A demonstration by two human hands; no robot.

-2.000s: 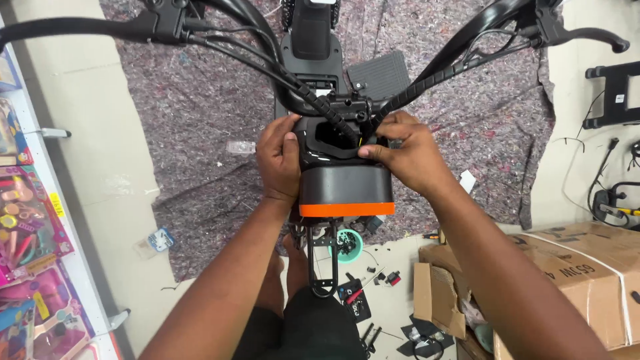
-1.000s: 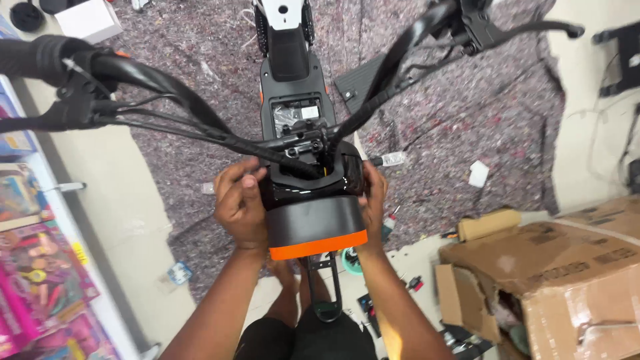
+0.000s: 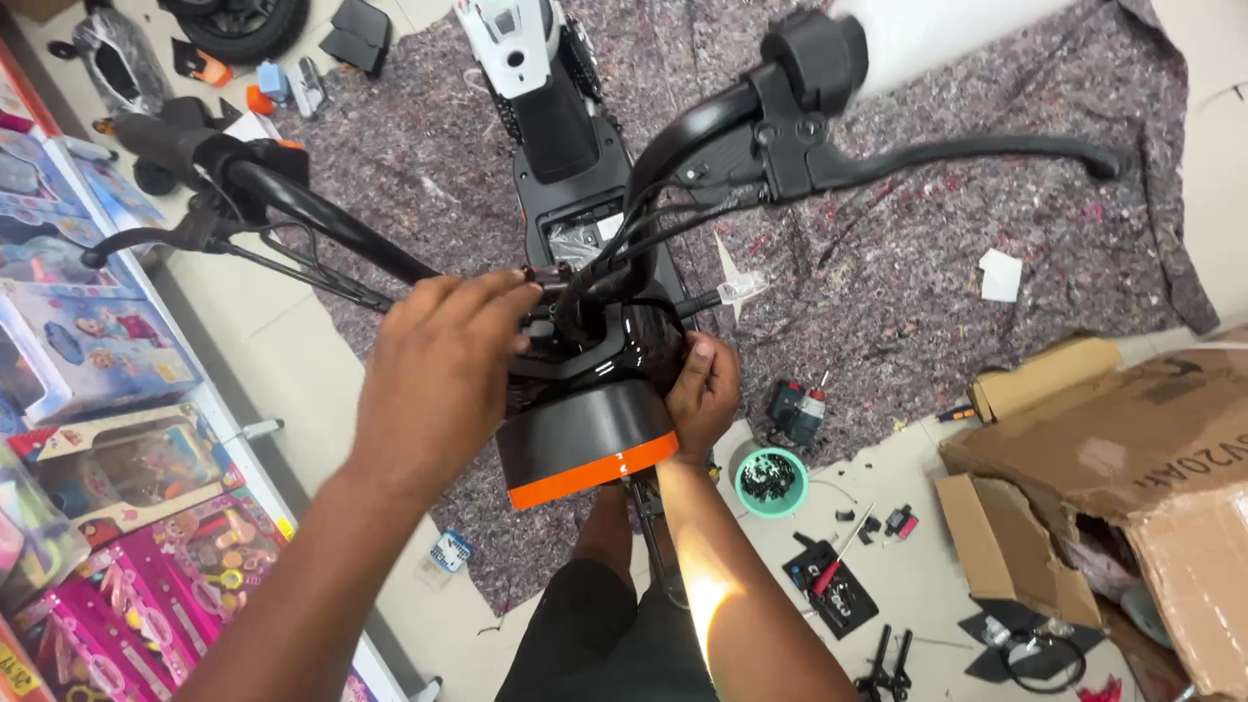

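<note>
A black headlight housing with an orange rim (image 3: 593, 439) sits at the front of an electric two-wheeler, below its black handlebar (image 3: 327, 219). My left hand (image 3: 444, 366) lies over the handlebar's clamp area, its fingertips hiding part of it; whether it grips anything does not show. Against the right side of the glossy black front cover (image 3: 639, 341), my right hand (image 3: 704, 395) is curled, its fingers partly hidden. Cables run from the black brake lever (image 3: 975, 156) toward the stem. Behind the stem, the deck has an uncovered compartment (image 3: 585, 239) with parts inside.
A grey mottled mat (image 3: 877, 292) lies under the vehicle. At right stand a torn cardboard box (image 3: 1102, 439), a turquoise bowl of screws (image 3: 772, 483), a power drill (image 3: 799, 411) and a red-handled screwdriver (image 3: 829, 575). Shelves of boxed toys (image 3: 107, 331) line the left.
My left hand has moved from the housing's left side up to the handlebar clamp. My right hand stays at the cover's right side. The handlebar and housing are turned relative to the deck.
</note>
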